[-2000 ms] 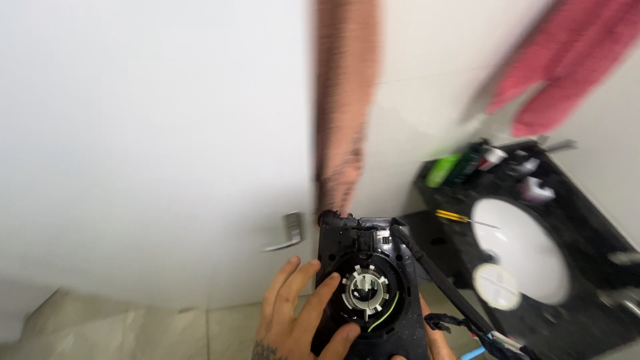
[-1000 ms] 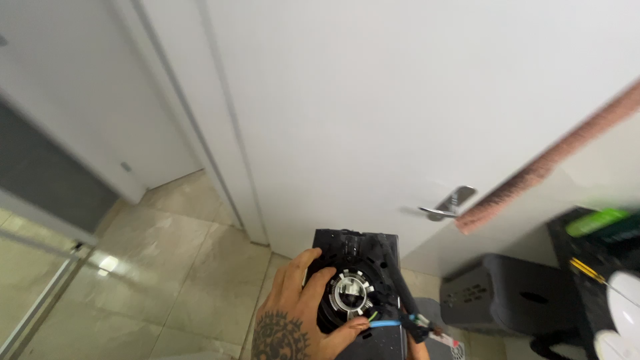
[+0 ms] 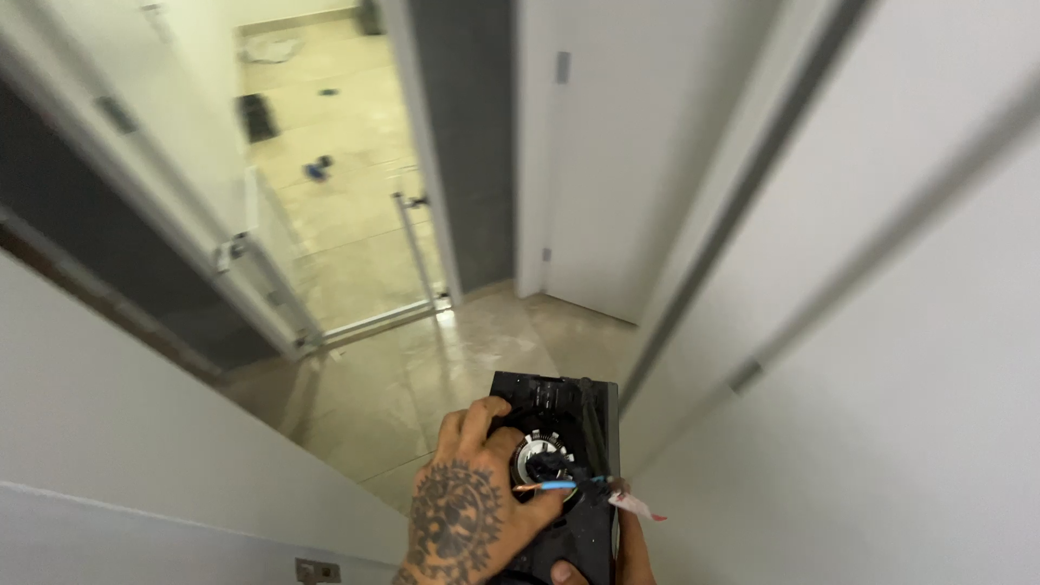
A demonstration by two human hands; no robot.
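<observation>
A black rectangular housing (image 3: 561, 536), perhaps of an electrical device, is held low in the middle of the view. My left hand (image 3: 471, 496) lies over its left side, with fingers at the round silver toothed ring (image 3: 543, 459) and the thumb near a blue wire (image 3: 557, 485) that has a bare copper end. Of my right hand (image 3: 635, 552), some fingers show along the housing's lower right side and edge; the palm is hidden. A black cable (image 3: 591, 414) runs down the housing to the wires, and a white tag (image 3: 638, 505) hangs at the right.
A white door (image 3: 877, 406) stands close on the right, and a white panel (image 3: 162, 455) at lower left. Ahead, a low gate frame (image 3: 378, 325) crosses the doorway. Beyond it, a dark box-like object (image 3: 257, 118) and a small blue object (image 3: 317, 169) lie on the tiled floor.
The view has swung from the washbasin and towels to a doorway. The housing is still in my hands; the blue wire now lies across the ring by my left thumb.
</observation>
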